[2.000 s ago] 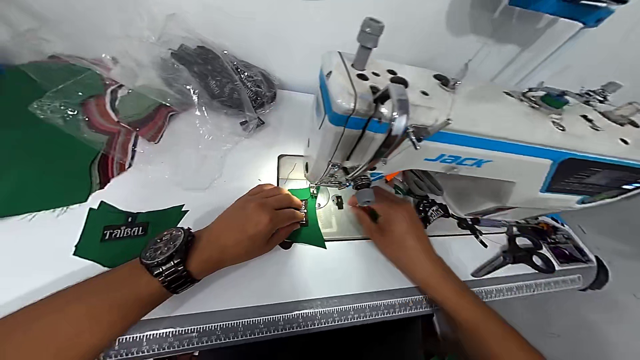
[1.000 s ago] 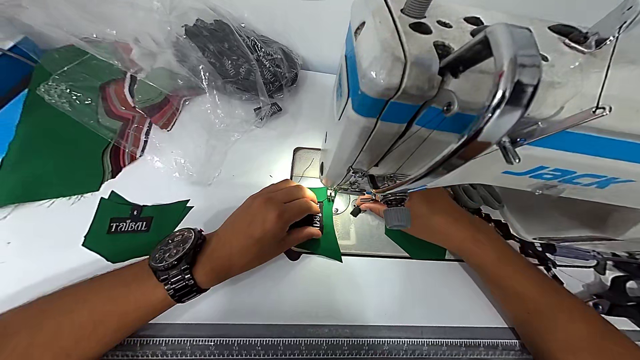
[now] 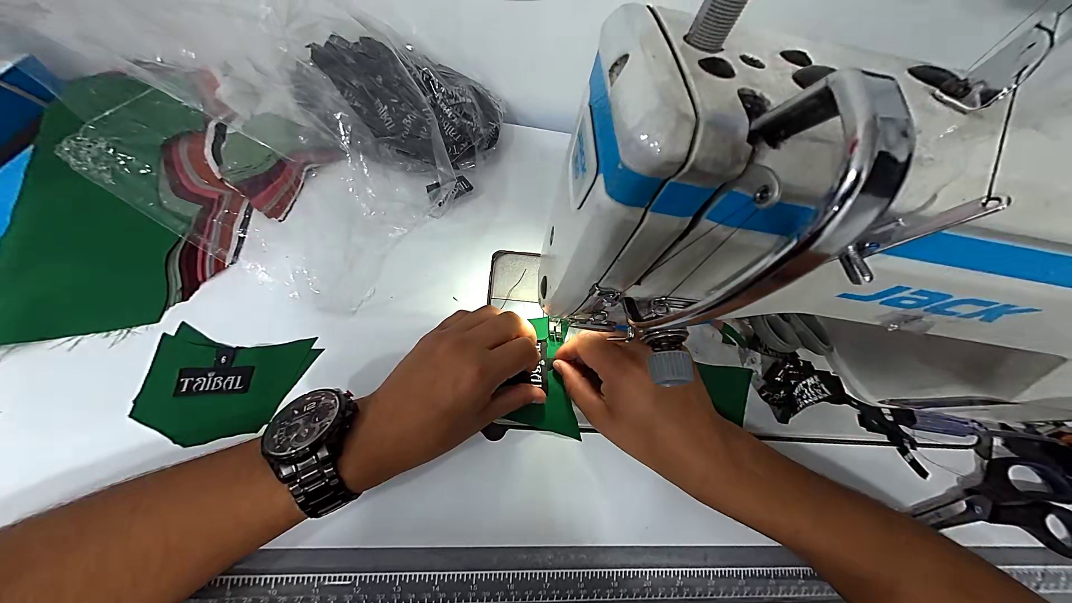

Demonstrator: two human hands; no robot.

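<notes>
Under the needle area of a Jack sewing machine (image 3: 653,109) lies a green fabric piece (image 3: 557,419) with a black woven label (image 3: 538,368) on it. My left hand (image 3: 456,368) presses the label and fabric from the left, a wristwatch on its wrist. The fingertips of my right hand (image 3: 636,385) pinch at the fabric's right side, close to the presser foot (image 3: 556,328). Another green piece (image 3: 729,389) lies partly behind my right hand. At the left rests a stack of green pieces (image 3: 167,410) with a black label (image 3: 214,382) on top.
A clear plastic bag (image 3: 352,218) holding many black labels (image 3: 402,100) lies at the back left, over green cloth (image 3: 84,251) and striped fabric (image 3: 205,243). Black-handled scissors (image 3: 997,494) and loose labels (image 3: 796,389) are at the right. A metal ruler (image 3: 502,582) runs along the front edge.
My right hand has moved left to the fabric beside the needle. A green piece seen by it one second ago still lies there. The view has moved closer to the machine.
</notes>
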